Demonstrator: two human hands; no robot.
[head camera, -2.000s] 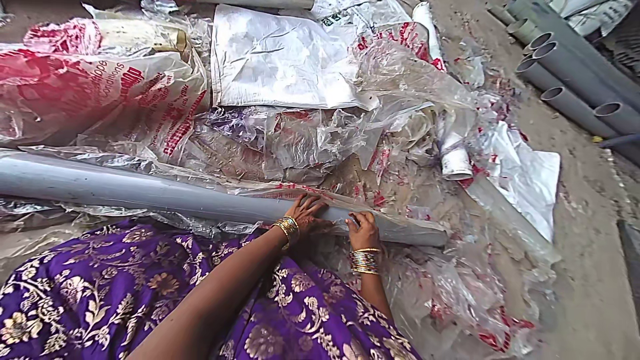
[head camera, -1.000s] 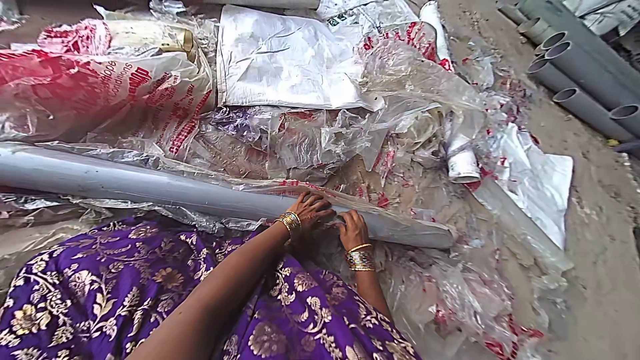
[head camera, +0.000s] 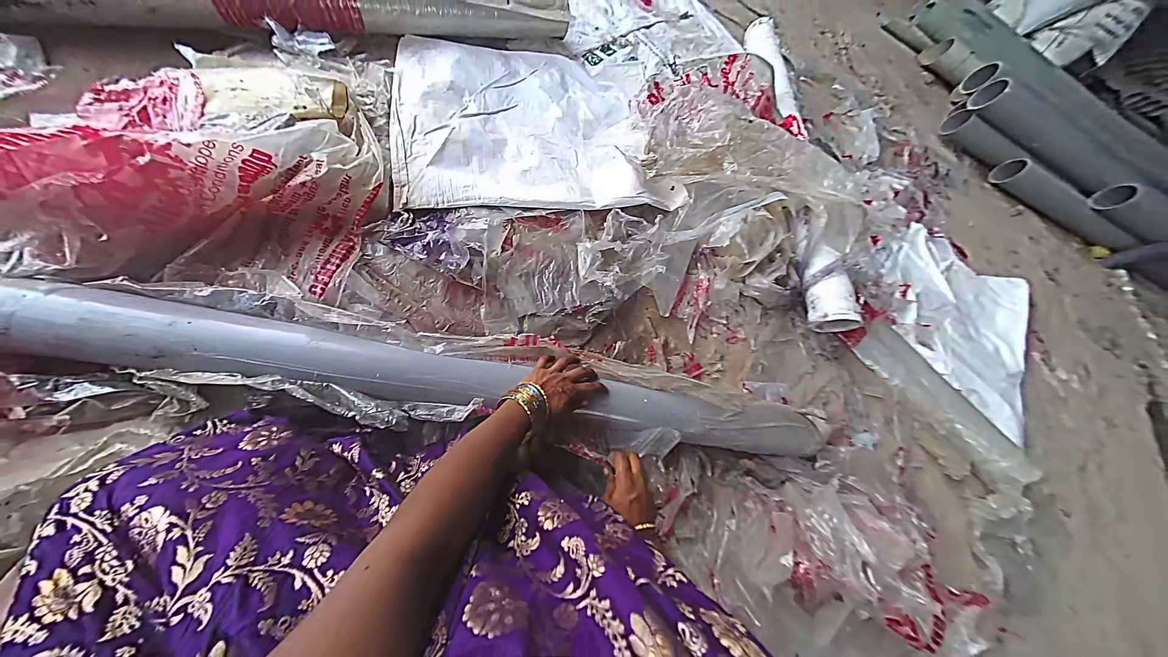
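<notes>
A long grey plastic pipe (head camera: 347, 360) lies across the view, its right end inside clear plastic film (head camera: 730, 415). My left hand (head camera: 564, 383) rests on top of the pipe, fingers spread and slightly bent over it, with gold-coloured bangles at the wrist. Just below the pipe's near side is my right hand (head camera: 628, 488), beside loose crumpled film. Its fingertips are partly hidden there, so whether they pinch the film cannot be told. Purple patterned cloth (head camera: 301, 520) covers my lap below the pipe.
Crumpled film with red print (head camera: 821, 547) spreads around the pipe. Beyond it lie a red-printed plastic wrapping (head camera: 182, 201), a white sheet (head camera: 511, 128) and a white tube (head camera: 830, 297). Several grey pipes (head camera: 1049, 119) are stacked on the ground at the upper right.
My right hand has come off the pipe and moved down to its near side. The left hand remains on the pipe.
</notes>
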